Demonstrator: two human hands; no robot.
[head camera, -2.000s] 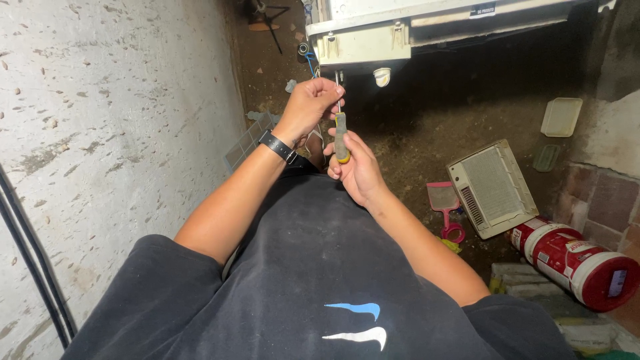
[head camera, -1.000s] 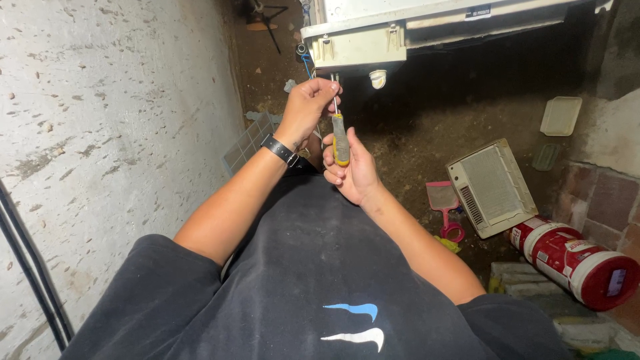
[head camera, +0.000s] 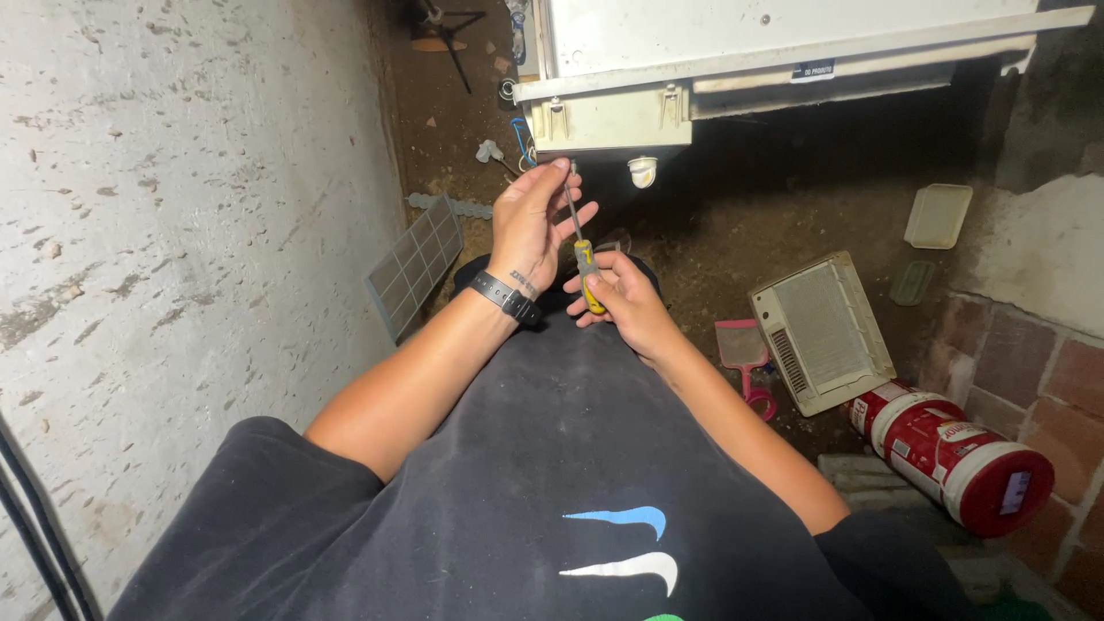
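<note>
My right hand (head camera: 623, 297) grips a screwdriver (head camera: 588, 267) by its grey and yellow handle, the shaft pointing up at the underside of a cream plastic housing (head camera: 612, 129). My left hand (head camera: 530, 220), with a black watch strap at the wrist, has thumb and fingertips around the upper shaft near its tip, close below the housing's edge. Whether the tip sits in a screw cannot be told. A white round knob or cap (head camera: 642, 171) sticks out under the housing to the right. Blue and white wires (head camera: 523, 142) hang at its left end.
A rough white wall (head camera: 190, 172) rises on the left, a wire grid (head camera: 416, 263) leaning there. On the dirt floor at right lie a cream vented panel (head camera: 826, 332), a pink dustpan (head camera: 742, 345) and red and white buckets (head camera: 957, 453). A white appliance body (head camera: 776, 34) stands ahead.
The screwdriver handle and my right hand have moved down, away from the housing, and more of the shaft shows. My left hand's fingers are more spread.
</note>
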